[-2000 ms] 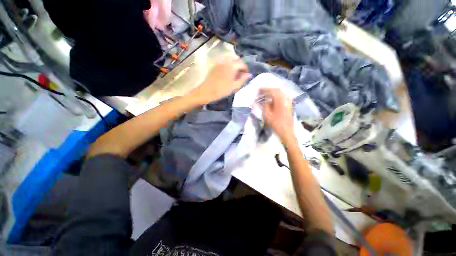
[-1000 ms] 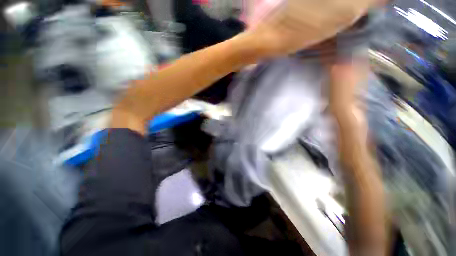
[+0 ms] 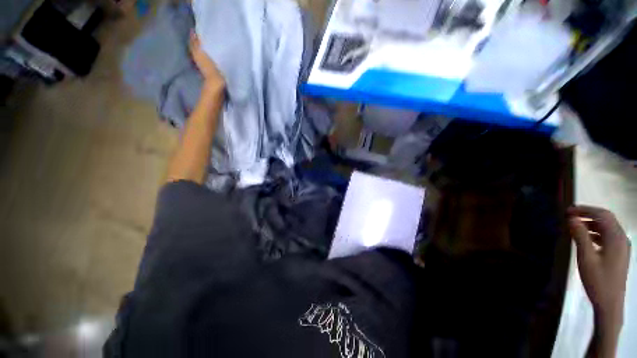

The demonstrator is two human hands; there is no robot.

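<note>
The grey garment [image 3: 241, 77], with a pale inner side showing, hangs at the upper left, to the left of the blue-edged table. My left hand [image 3: 206, 66] is at its left side, with the fingers partly behind the cloth; it looks to be gripping it. My right hand [image 3: 601, 241] is at the far right by the table edge, fingers slightly curled and apart, with nothing visible in it.
A blue-edged white table [image 3: 391, 87] stands at the top. A pale flat panel [image 3: 381, 213] is in front of my body. Dark cloth [image 3: 300, 210] lies left of it. Tan floor [image 3: 77, 189] shows at the left. A black machine-like object [image 3: 59, 35] is at the top left.
The view has swung left, away from the sewing machine. The garment has moved from the machine table to my left side with my left hand. My right hand is now apart from it.
</note>
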